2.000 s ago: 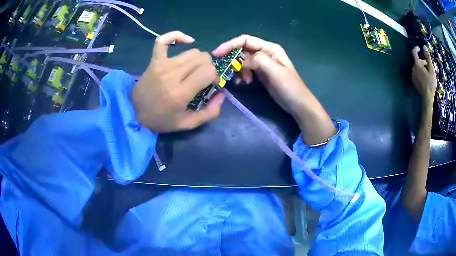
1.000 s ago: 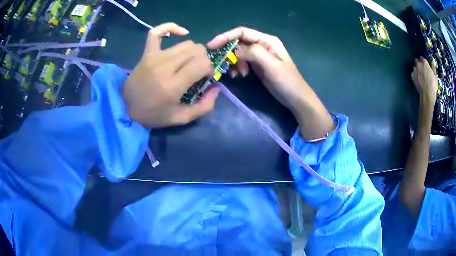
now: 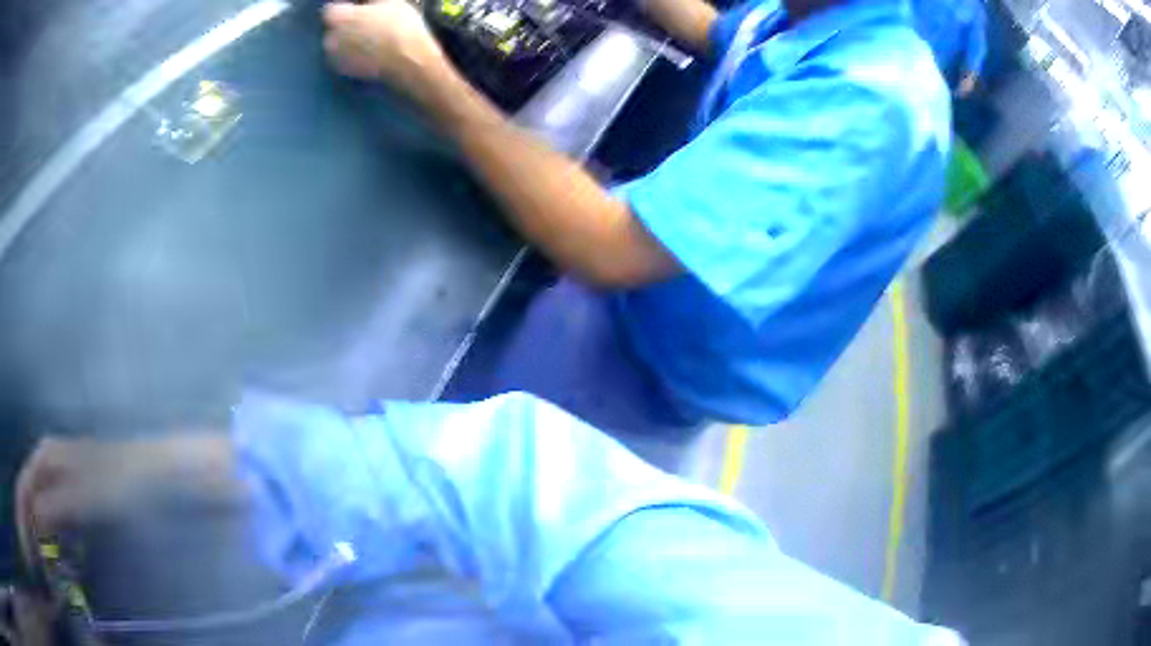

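My right hand (image 3: 61, 486) is at the lower left, blurred, with its fingers around the edge of a circuit board. The circuit board (image 3: 63, 578) shows only as a dark, blurred strip with yellow parts near the left edge. A pale ribbon cable (image 3: 208, 623) runs from the board to the right, and its small white plug lies against my right sleeve. A blurred skin-toned patch at the lower left edge may be part of my left hand, but its grip cannot be made out.
A loose board (image 3: 200, 120) lies on the dark belt (image 3: 253, 265) near the white line. A neighbouring worker (image 3: 783, 215) in blue sits at the right, one arm over the belt beside a tray of boards (image 3: 505, 32). Dark green crates (image 3: 1035, 429) stand at the far right.
The view has swung to the right. My hands and the held board now lie at the lower left edge, and the neighbouring worker and crates have come into view.
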